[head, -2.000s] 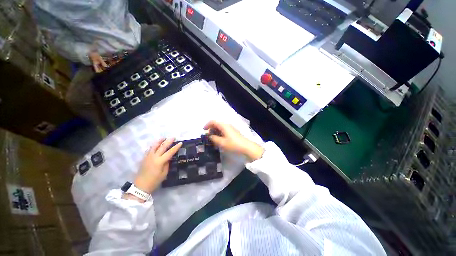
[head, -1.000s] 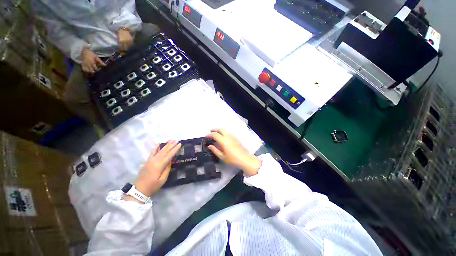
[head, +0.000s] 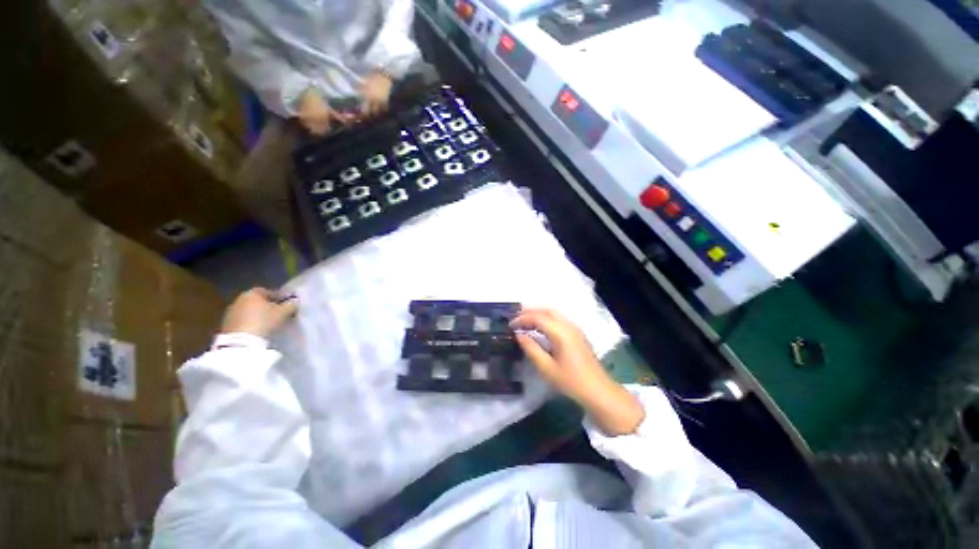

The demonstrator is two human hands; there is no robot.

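The black fixture (head: 462, 345) with pockets and pale lettering lies on the white tray (head: 354, 429). Several of its pockets show pale squares. My right hand (head: 553, 349) rests at the fixture's right edge, fingers on its upper right corner. My left hand (head: 256, 312) is at the left edge of the white tray, fingertips together at a small dark item (head: 283, 299), mostly hidden by the fingers. The two dark squares seen earlier at the tray's left do not show clearly now.
A coworker's hands (head: 344, 105) are at a black tray (head: 403, 177) of pale-centred squares. A white benchtop robot (head: 687, 231) with a red button is at the right. A loose square part (head: 806, 352) lies on the green mat. Cartons (head: 140, 365) stand at the left.
My left hand has left the fixture and moved to the white tray's left edge, at a dark item. My right hand stays at the fixture. The view has shifted left.
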